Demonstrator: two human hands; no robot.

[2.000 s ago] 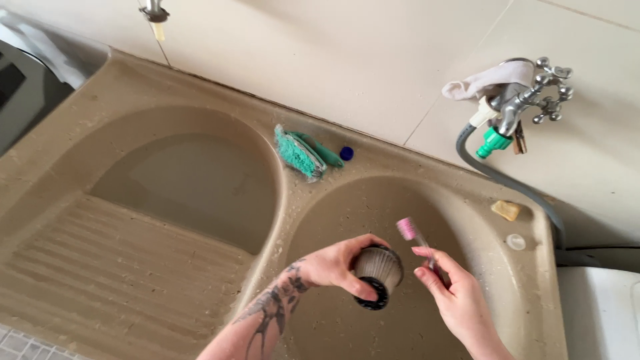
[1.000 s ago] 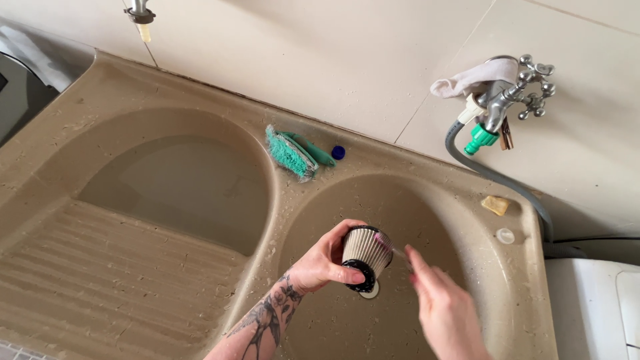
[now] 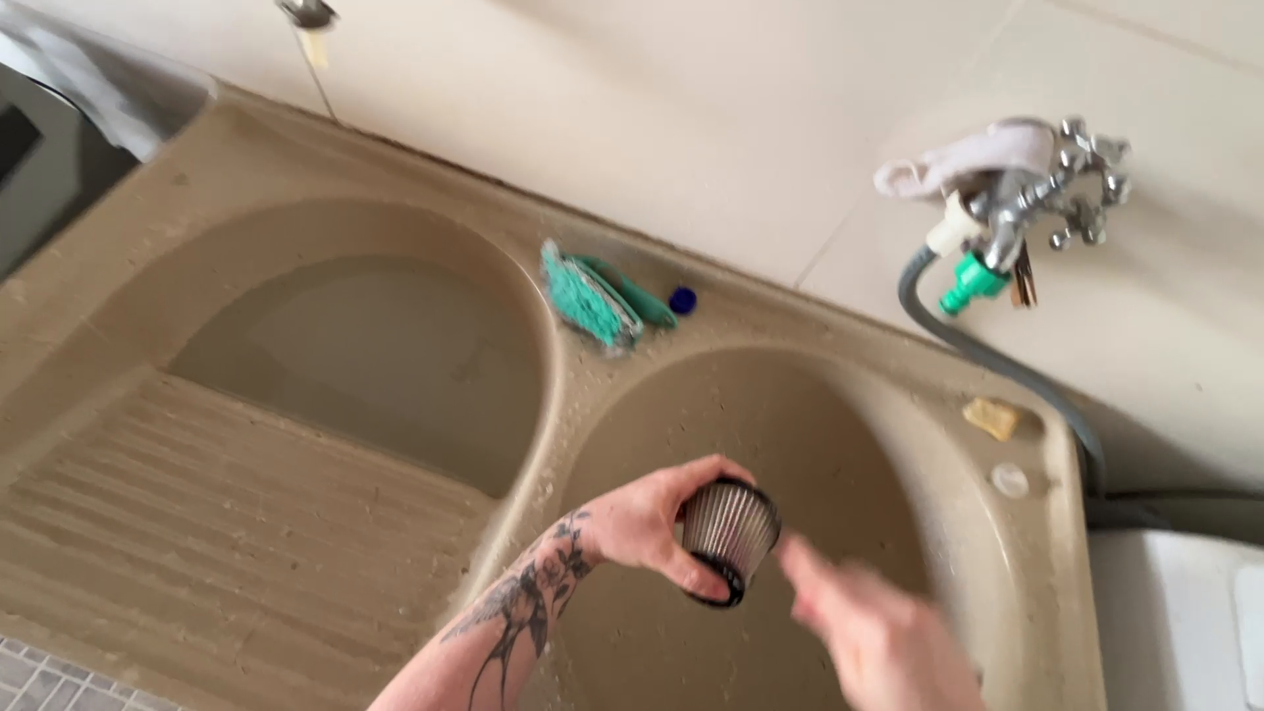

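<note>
My left hand (image 3: 657, 528) grips a small pleated cartridge filter (image 3: 731, 533) with black end rings, holding it tilted over the right basin (image 3: 810, 405) of a tan double sink. Close to the filter's right side is my right hand (image 3: 849, 602), blurred, with its fingers bent. The small brush with a pink head, seen in that hand earlier, cannot be made out clearly now; a faint pinkish blur lies over the pleats.
Cloudy water fills the left basin (image 3: 365, 346). Between the basins lie a green scrubbing pad (image 3: 591, 296) and a blue cap (image 3: 682, 300). A yellowish soap piece (image 3: 992, 419) rests on the right ledge, below a wall tap (image 3: 1007, 212) with a grey hose (image 3: 973, 346).
My right hand has brought the pink-headed brush from beside the filter to its pleats. The filter stays in my left hand and has turned to show its pleated side.
</note>
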